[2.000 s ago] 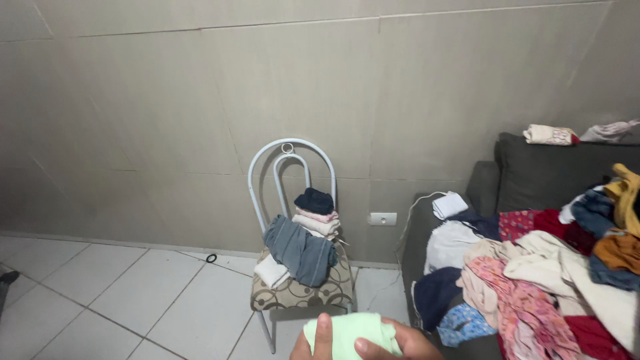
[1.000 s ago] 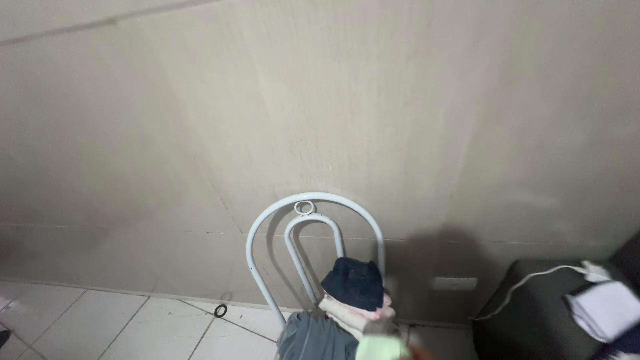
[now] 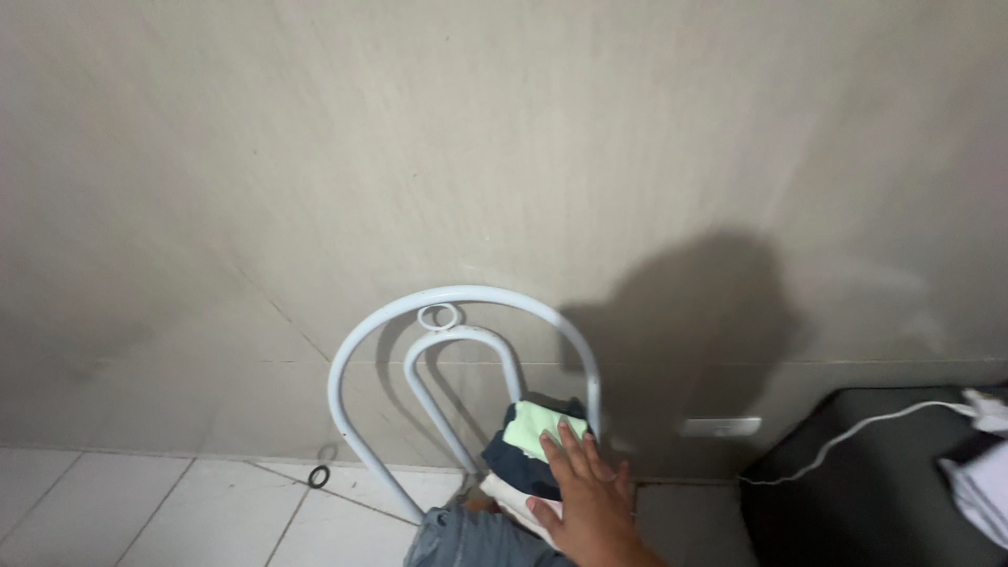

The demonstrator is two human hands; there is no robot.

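Note:
A folded light green cloth (image 3: 535,425) lies on top of a stack of folded clothes at the back of a metal-framed chair (image 3: 465,295). My right hand (image 3: 587,496) rests over the stack with its fingers spread, fingertips touching the green cloth. Under that cloth is a dark navy garment (image 3: 520,466), and below it a white one (image 3: 512,504), partly covered by the hand. A grey-blue garment (image 3: 472,539) lies in front, cut off by the bottom edge. My left hand is out of view.
Behind the chair rises a grey wall with a white socket plate (image 3: 720,427). To the right stands a dark sofa (image 3: 819,472) with a white cable (image 3: 843,433) and a white folded cloth (image 3: 984,488). A small black ring (image 3: 318,476) lies on the tiled floor.
The light green cloth, held in both hands two seconds ago, is now on top of the stack, above the navy garment. My left hand has left the view. The view has moved closer to the chair.

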